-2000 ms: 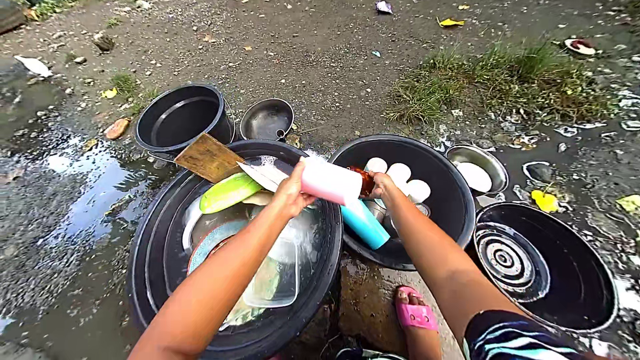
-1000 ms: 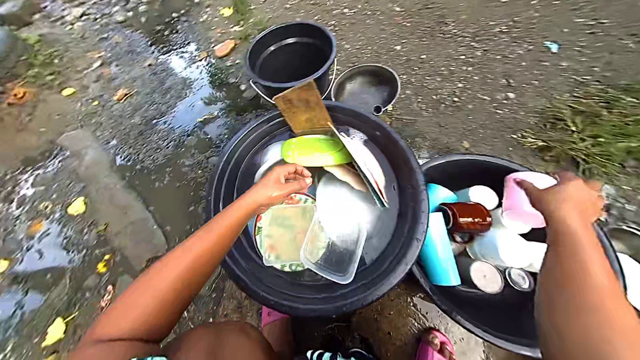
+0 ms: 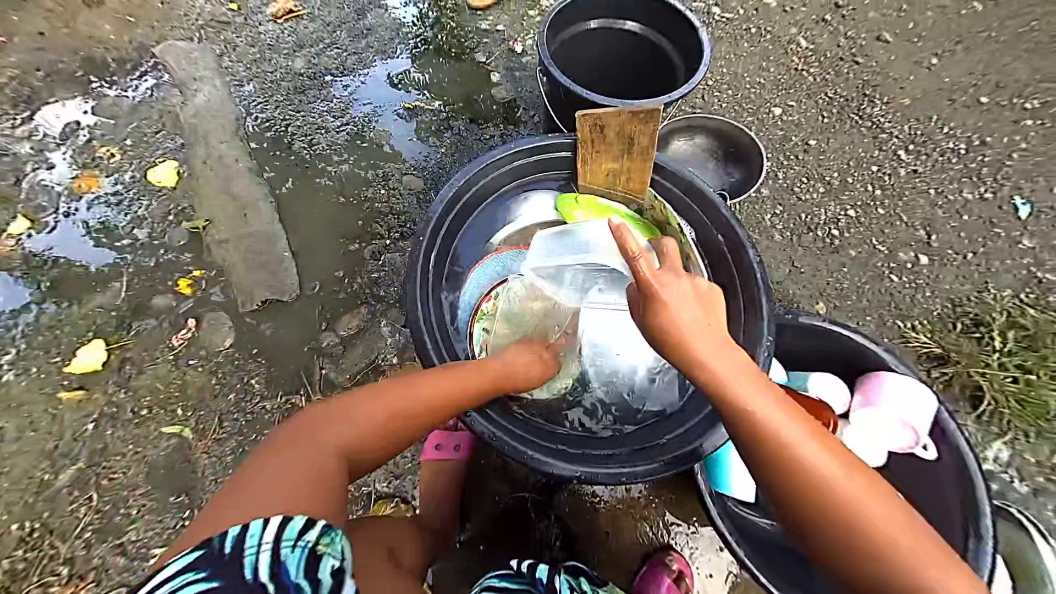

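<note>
A large black plastic basin (image 3: 437, 247) holds water and dishes. My right hand (image 3: 672, 301) grips a clear plastic container (image 3: 569, 252) above the water, index finger extended along it. My left hand (image 3: 532, 363) dips into the basin by another translucent container (image 3: 524, 318); whether its fingers hold that one cannot be told. Beneath lie a floral plate (image 3: 481, 318) and a blue dish (image 3: 487, 276). A lime-green dish (image 3: 602, 212) and an upright wooden board (image 3: 619, 153) stand at the far side.
A second black basin (image 3: 949, 445) at the right holds a pink mug (image 3: 895, 404), a turquoise cup (image 3: 730, 472) and other cups. Behind stand a black bucket (image 3: 623, 49) and a metal pan (image 3: 714, 153). A flat slab (image 3: 235, 190) lies on wet ground at the left.
My right hand has let go of the pink mug, which lies in the right basin, and has moved left to a clear container. My left hand has lowered into the large basin.
</note>
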